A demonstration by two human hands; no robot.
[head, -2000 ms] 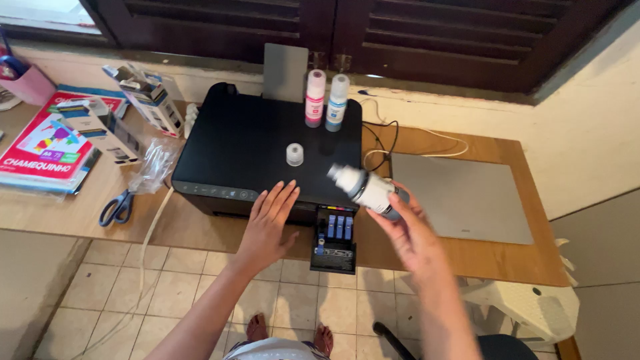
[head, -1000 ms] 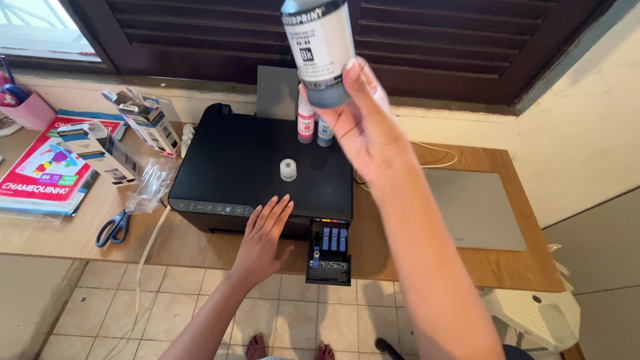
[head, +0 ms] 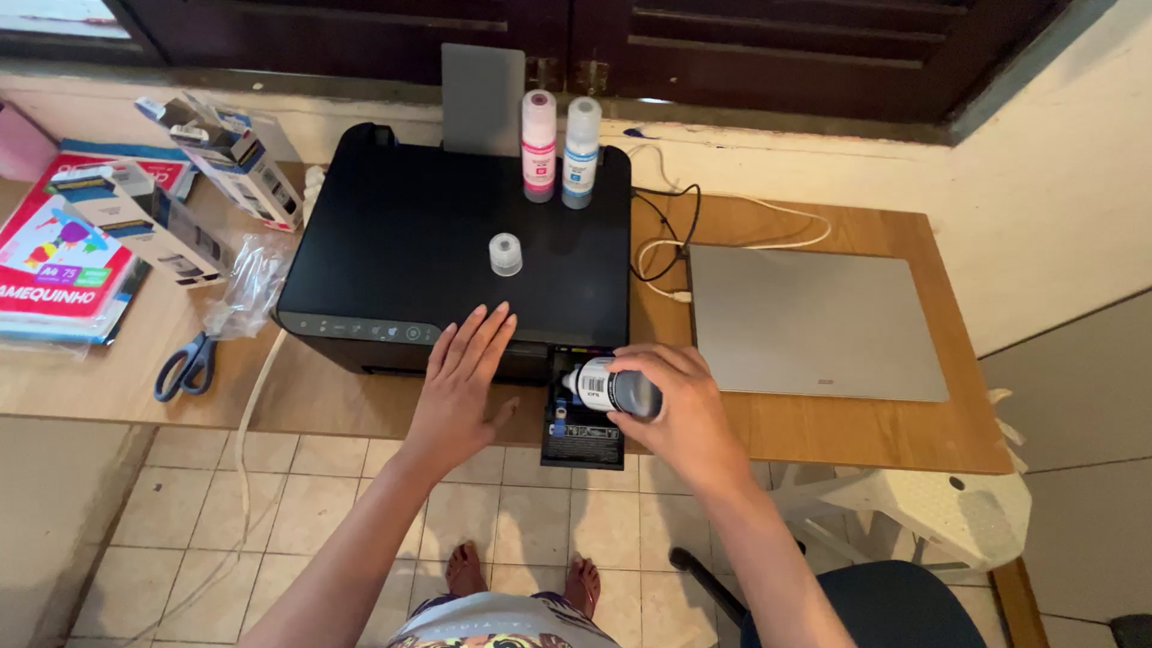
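Note:
My right hand (head: 679, 400) grips a black-ink refill bottle (head: 607, 387), tilted with its nozzle end pointing left over the open ink-tank compartment (head: 583, 445) at the front right of a black inkjet printer (head: 405, 234). The bottle hides most of the tanks, and whether its nozzle touches one I cannot tell. My left hand (head: 468, 387) rests with spread fingers on the printer's front edge, right of the button panel. A clear plastic cap (head: 506, 255) stands on the printer lid. Behind it, a magenta ink bottle (head: 539, 148) and a cyan ink bottle (head: 580, 153) stand upright.
A closed grey laptop (head: 814, 324) lies right of the printer, with cables (head: 675, 234) behind. At left are opened ink boxes (head: 148, 220), a clear plastic bag (head: 250, 283), blue-handled scissors (head: 186, 367) and a paper pack (head: 63, 261). A white stool (head: 963, 513) stands below the right end.
The black-ink bottle, raised high in my right hand a second ago, is now down at the open ink compartment. My left hand stays at the printer's front edge.

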